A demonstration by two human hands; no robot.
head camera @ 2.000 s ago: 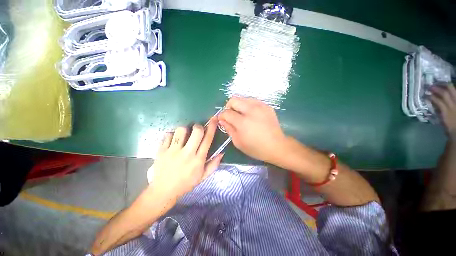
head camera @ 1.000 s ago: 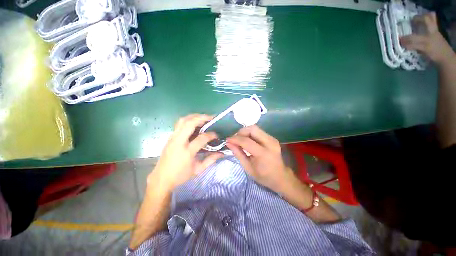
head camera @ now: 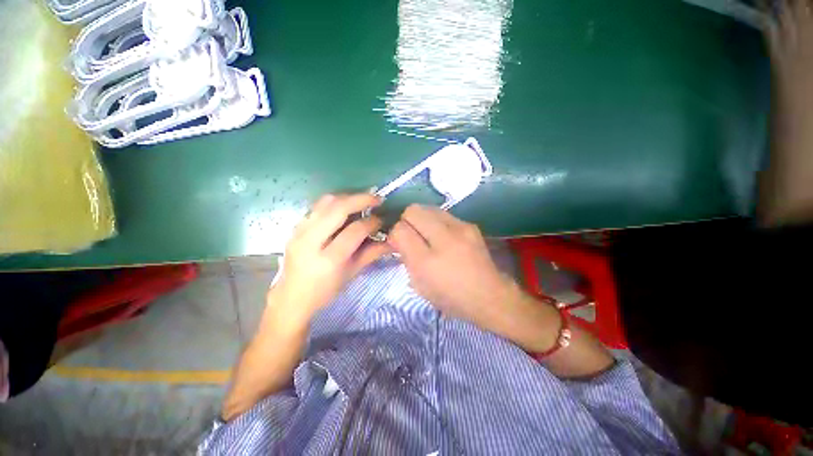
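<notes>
A white plastic frame [head camera: 455,172] lies slantwise at the near edge of the green table, its round disc and squared end pointing away to the right. My left hand [head camera: 334,245] holds the frame's near left end between thumb and fingers. My right hand [head camera: 441,249] pinches at the same near end, fingertips close to my left ones. My fingers hide most of that end, and I cannot tell whether a strip is between them. A flat pile of thin white strips [head camera: 450,67] lies ahead. One loose strip [head camera: 417,134] lies between the pile and the frame.
Stacked white frames [head camera: 169,107] stand at the left on the green table [head camera: 606,134]. A yellow bag [head camera: 53,169] lies beside them at the far left. Another person's arm [head camera: 789,125] reaches in at the right. Red stools [head camera: 584,289] stand below the table edge.
Both hands were at the middle of the frame, then moved to its near end. Since one second ago my right fingers have closed in towards my left. The view has shifted.
</notes>
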